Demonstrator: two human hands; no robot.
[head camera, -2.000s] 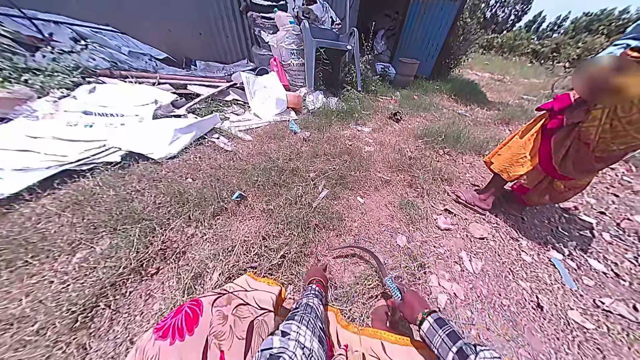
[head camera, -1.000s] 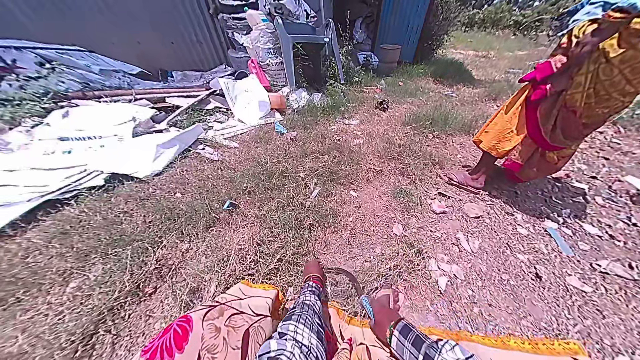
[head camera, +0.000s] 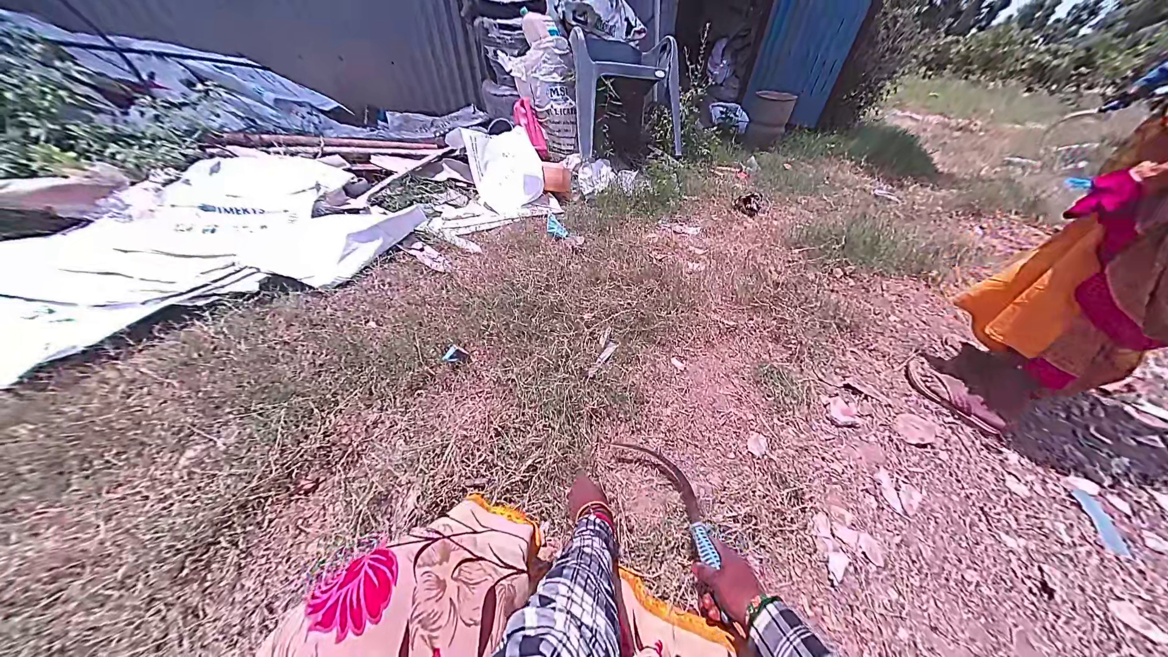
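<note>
My right hand (head camera: 728, 584) is closed around the blue-and-white wrapped handle of a sickle (head camera: 683, 484). The curved dark blade reaches up and to the left, over bare soil. My left hand (head camera: 587, 497) is low among the dry grass (head camera: 547, 401), to the left of the blade and apart from it. Its fingers are hard to make out, so whether it grips any grass cannot be seen. Beige cloth with a pink flower print and yellow edging (head camera: 438, 575) covers my lap below the hands.
Another person in an orange and magenta garment (head camera: 1049, 292) stands at the right. White plastic sheets (head camera: 137, 265) lie at the left. A grey plastic chair (head camera: 625, 68), filled sacks and a pot (head camera: 771, 114) stand by the metal-sheet wall. Litter and stones dot the ground.
The sickle and my right hand were close beside my left hand a second ago; now they are farther to the right of it. The other person has shifted toward the right edge.
</note>
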